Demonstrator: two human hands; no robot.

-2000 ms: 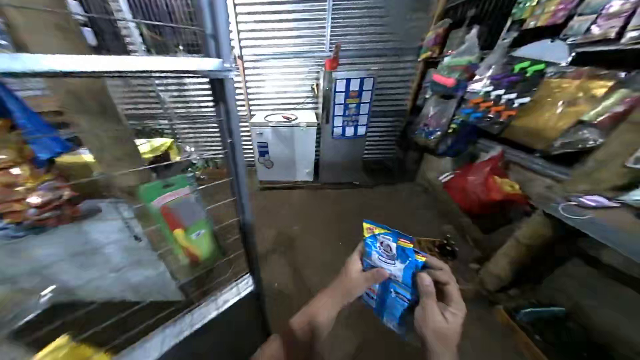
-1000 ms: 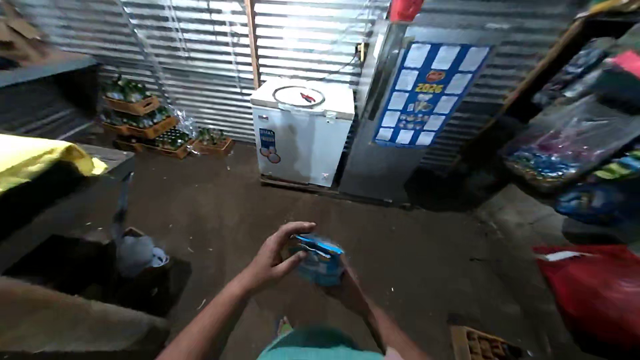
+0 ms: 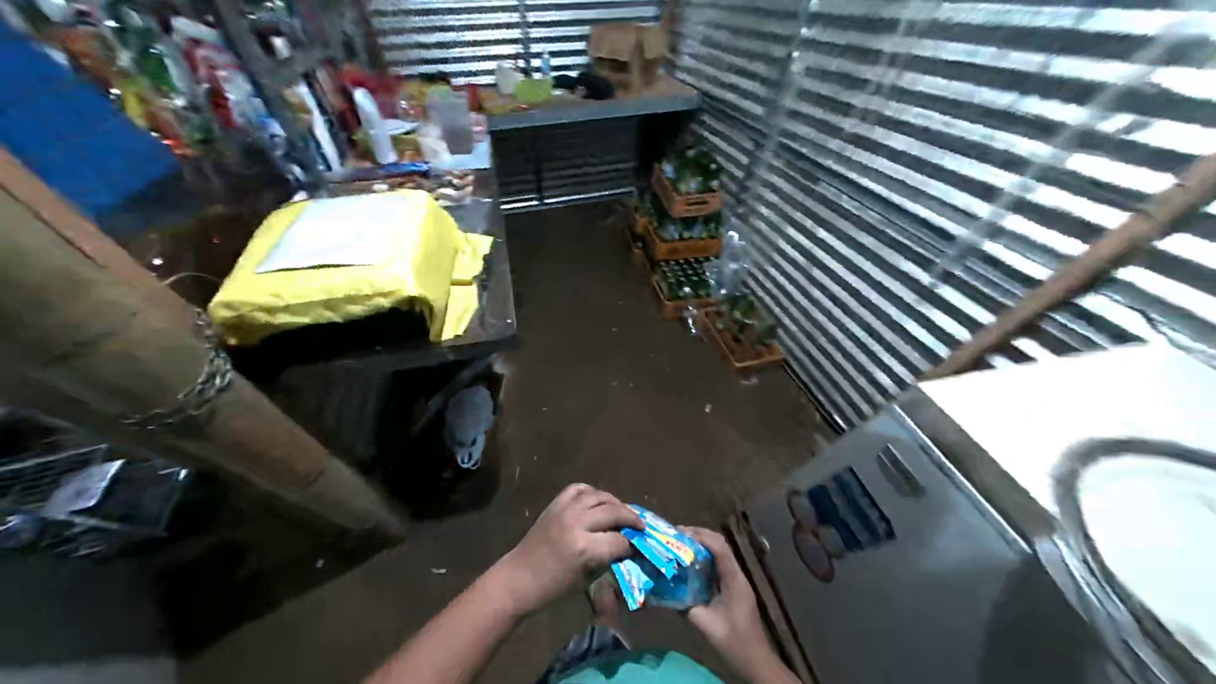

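Observation:
Low in the head view, both hands hold a blue plastic packet [image 3: 670, 560] with yellow and white printing. My left hand [image 3: 581, 534] grips its upper left edge, fingers curled over the top. On the other side, my right hand [image 3: 727, 603] supports the packet from the right and below, its fingers partly hidden behind it. A folded or loose flap of blue wrapping points down on the left side. Whether this is one packet or several together, I cannot tell. The teal garment of the wearer shows just below the hands.
A white chest freezer [image 3: 902, 560] stands close on the right. Stacked crates of bottles [image 3: 686, 249] line the corrugated metal wall. At left are a wooden post [image 3: 237, 418] wrapped with chain and a table with a yellow cloth-covered object [image 3: 351, 256]. A counter [image 3: 594, 112] spans the back.
The view has swung left, and the freezer is now close on the right. Both hands have kept hold of the blue packet, which was held up with its printed front showing two seconds ago.

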